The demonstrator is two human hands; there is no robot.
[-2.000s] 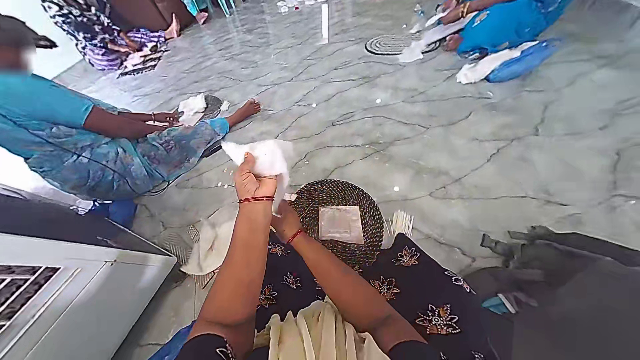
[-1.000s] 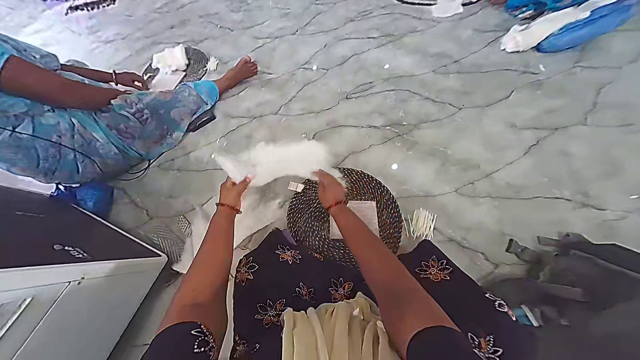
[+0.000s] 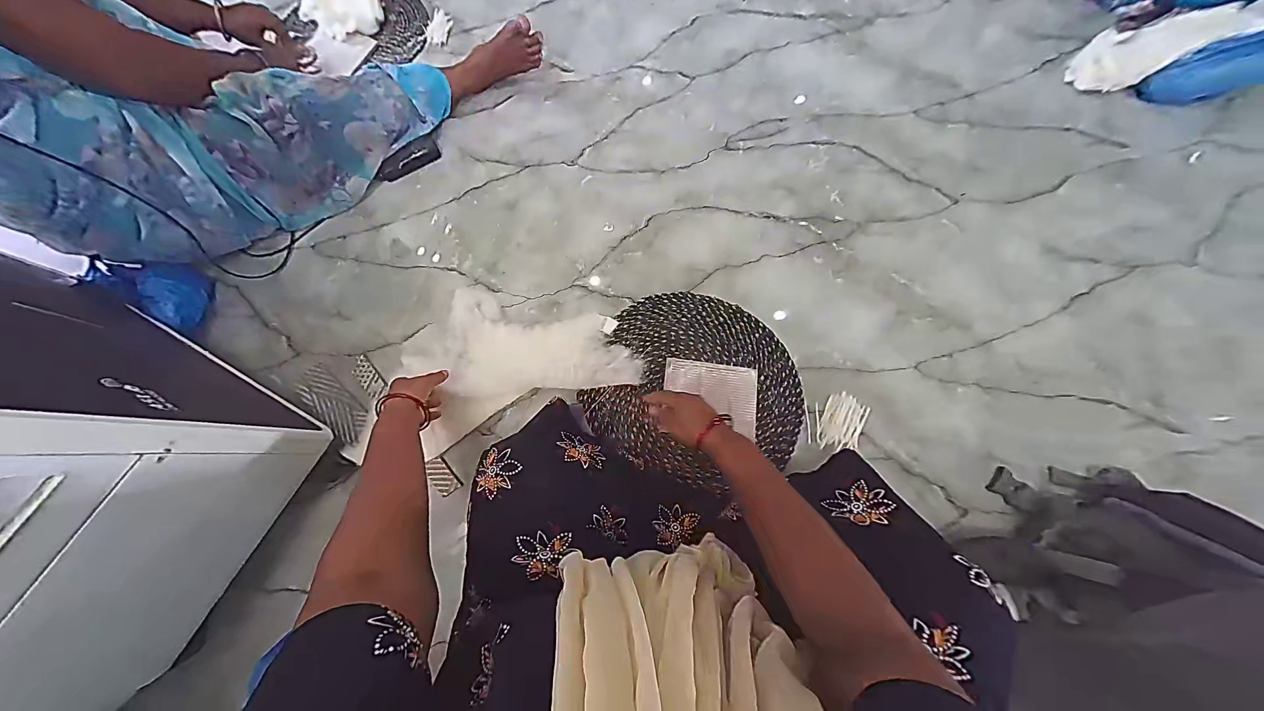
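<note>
A fluffy sheet of white cotton wool [image 3: 523,351] stretches between my two hands. My left hand [image 3: 420,395] holds its left end, fingers partly hidden by the fluff. My right hand [image 3: 681,417] is over a round woven dark mat [image 3: 731,326], just below the cotton's right edge; whether its fingers touch the cotton is unclear. On the mat lies a small ribbed pale square [image 3: 726,385], close to my right hand. A bundle of thin white cotton wicks [image 3: 842,422] rests on the floor right of the mat. White cloth or paper [image 3: 449,430] lies beneath the cotton.
A white cabinet with a dark top [image 3: 148,395] stands at the left. Another person's leg [image 3: 494,64] extends at upper left, near a black cable [image 3: 286,252]. A grey bag [image 3: 1106,553] lies at lower right. White cloth on blue fabric [image 3: 1145,59] is at upper right.
The cotton wool, bunched up two seconds ago, is now spread out wide. My hands have moved apart, and my right hand has come down over the mat. The view has tilted downward.
</note>
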